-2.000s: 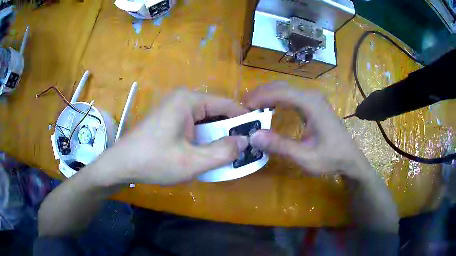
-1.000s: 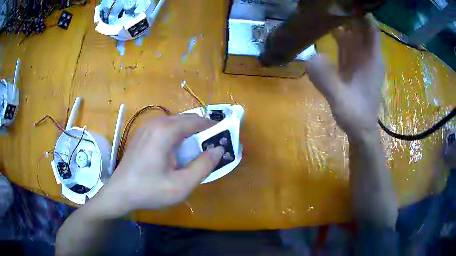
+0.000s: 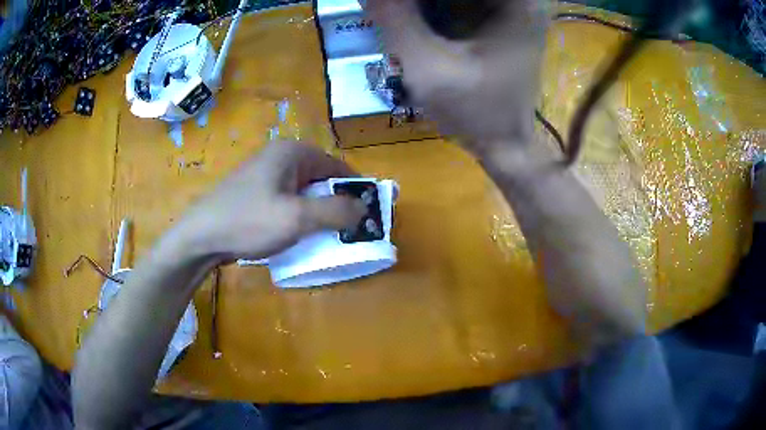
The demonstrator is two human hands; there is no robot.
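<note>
My left hand (image 3: 260,210) holds a white camera housing (image 3: 332,262) just above or on the table, with its flat face up. A black LED board (image 3: 363,220) with round grey dots lies on that face, and my left thumb rests on it. My right hand (image 3: 470,80), blurred, is wrapped around the black electric screwdriver (image 3: 460,12), which is cut off by the top edge. The hand is in front of the screw feeder (image 3: 348,80) and covers its right part. The screwdriver's bit cannot be made out.
A white housing with an antenna (image 3: 172,71) stands at the upper left. Another housing (image 3: 181,336) is partly behind my left forearm, and one (image 3: 13,243) is at the left edge. A dark pile of LED boards (image 3: 50,67) lies upper left. A black cord (image 3: 596,92) hangs at the upper right.
My right hand left the housing, took hold of the screwdriver and moved left to the feeder. My left hand kept the housing and turned it. The view has shifted.
</note>
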